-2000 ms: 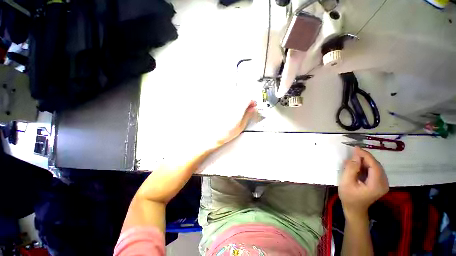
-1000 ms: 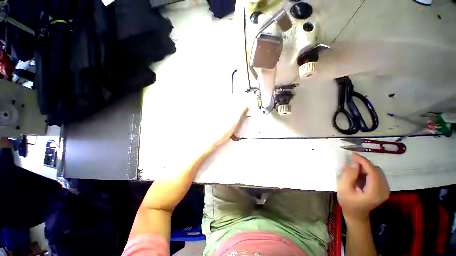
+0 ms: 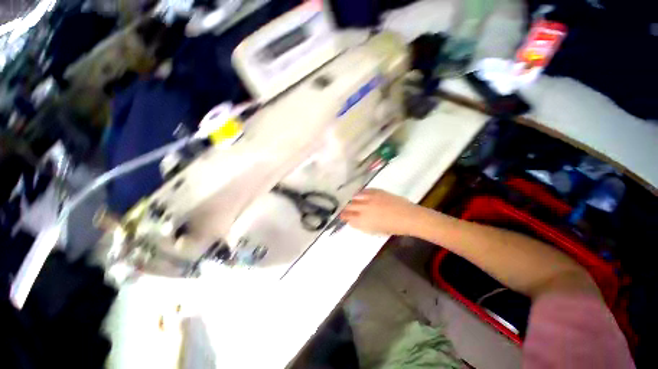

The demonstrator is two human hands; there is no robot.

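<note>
The cream sewing machine lies diagonally across the view, its needle area at the lower left. My right hand is palm down on the table's front part, just right of the black-handled shears. Its fingertips are over the spot of the small thread snips, which are mostly hidden; the blur does not show whether it grips them. A green-handled tool lies beyond the hand by the machine. My left hand is not in view.
A control panel and thread cone are on the machine. A white lamp is at the far left. A red basket stands below the table edge. A side table with a red packet is at the right.
The view has swung towards the right end of the machine and is blurred. My right hand has moved onto the table by the shears and opened from its curl. My left hand has left the view.
</note>
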